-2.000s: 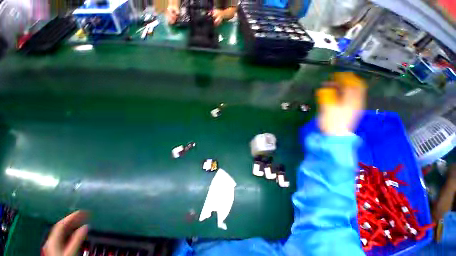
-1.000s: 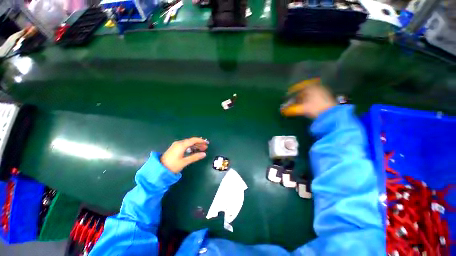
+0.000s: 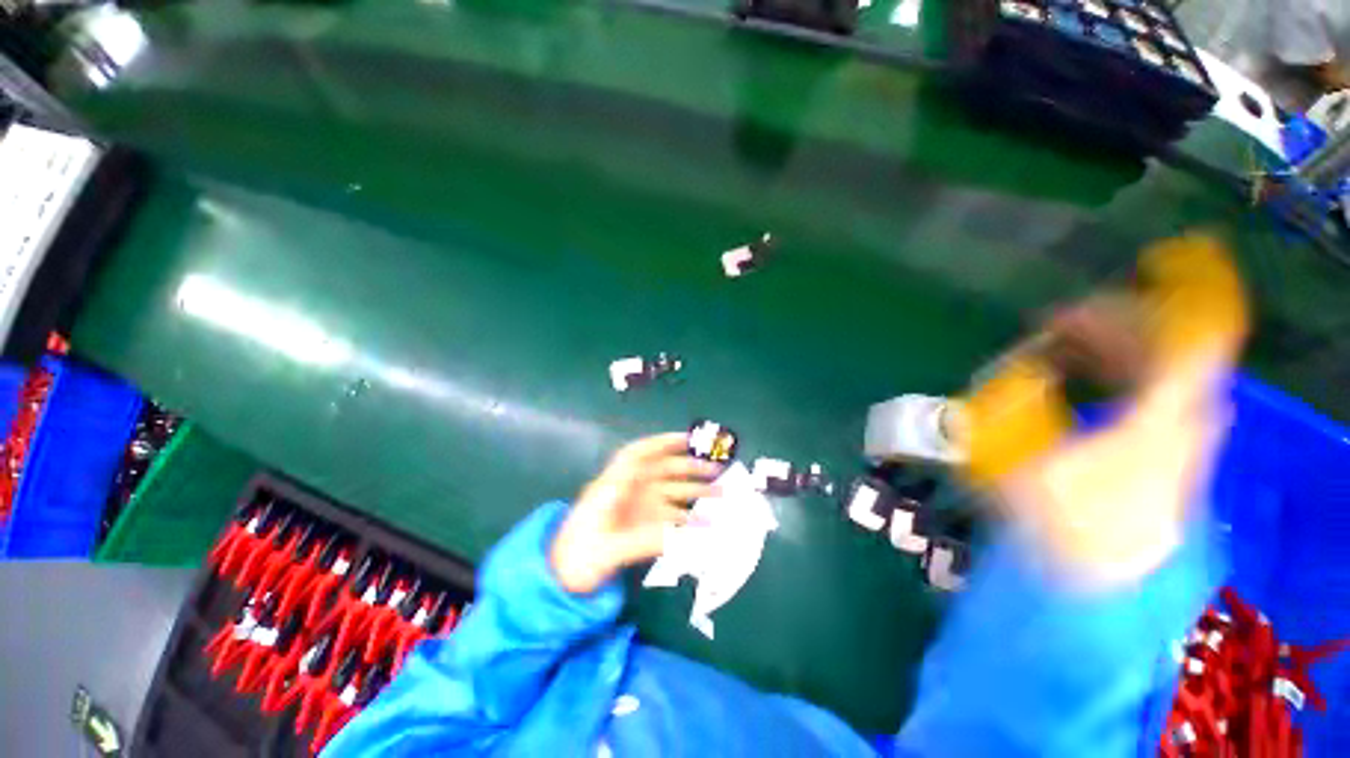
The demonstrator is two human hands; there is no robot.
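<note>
My left hand (image 3: 629,515), bare, has its fingertips at the edge of a small black housing (image 3: 712,440) with white and gold inside. Whether it grips the housing is unclear. A white wipe (image 3: 723,545) lies just below, partly beside the thumb. My right hand (image 3: 1133,430), with yellow-orange finger cots, is large and blurred at the right. Something dark may be between its fingers. Small black-and-white modules lie on the green bench: one at the back (image 3: 740,259), one left of centre (image 3: 629,372), one by the wipe (image 3: 773,475) and several in a row (image 3: 909,527).
A squat whitish bottle (image 3: 906,428) stands beside my right hand. A black tray of red pieces (image 3: 178,674) is at lower left, with green (image 3: 170,496) and blue (image 3: 62,471) bins beyond. A large blue bin (image 3: 1291,489) with red parts is at right. Stacked black trays (image 3: 1088,74) stand at the back.
The view has shifted. My left hand has moved from the left module to the housing. My right hand has moved right and nearer. A module now lies between the wipe and the row.
</note>
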